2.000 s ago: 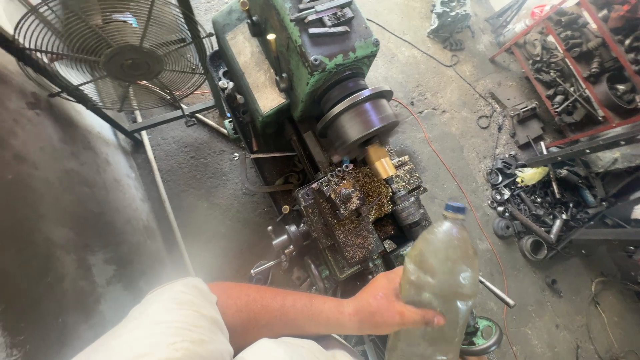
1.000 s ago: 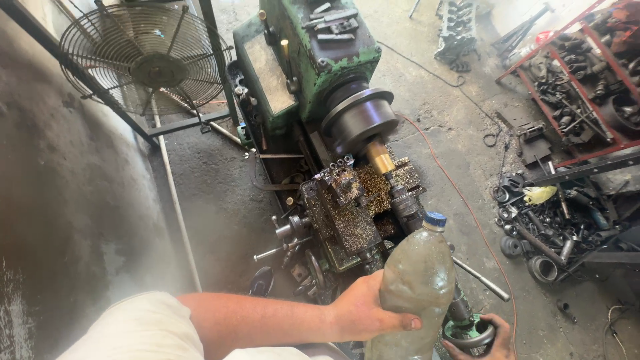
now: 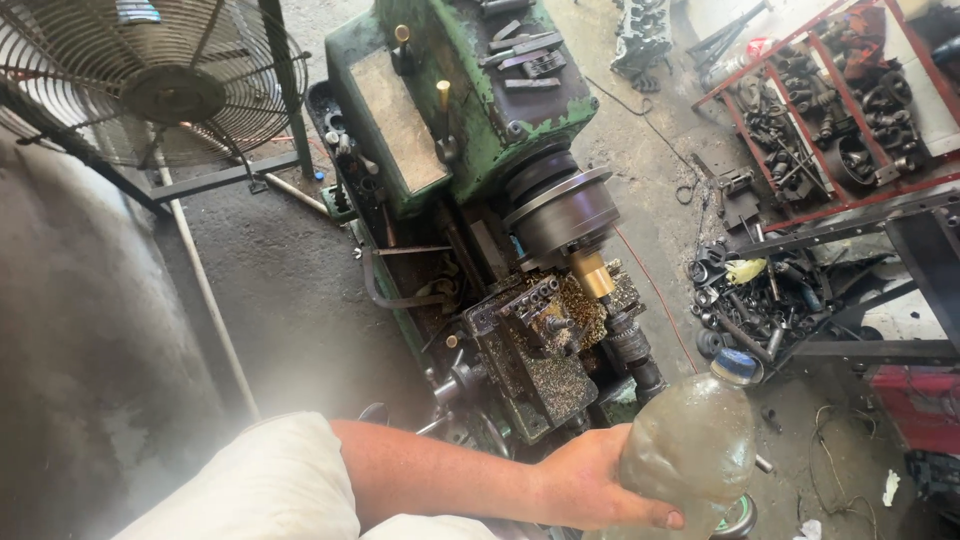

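My left hand [image 3: 592,480] grips a large translucent plastic bottle [image 3: 690,442] with a blue cap, holding it over the tailstock end of a green metal lathe [image 3: 465,90]. My right hand is out of view. Beyond the bottle, a brass cylinder [image 3: 592,274] sits in the lathe chuck [image 3: 566,210], whose surface looks blurred. A drill chuck [image 3: 627,337] faces the brass, its bit at the brass's end. Brass chips cover the tool post [image 3: 551,315] and carriage. Part of the tailstock handwheel [image 3: 739,517] shows behind the bottle.
A caged fan [image 3: 172,94] stands at upper left, near a long pipe [image 3: 214,300]. Loose metal bars [image 3: 525,60] lie on the headstock. At right are a red-framed rack [image 3: 817,112] of metal parts and a heap of parts [image 3: 750,307] on the floor.
One second ago my right hand was at the tailstock handwheel; now it is out of view. My left hand keeps hold of the bottle.
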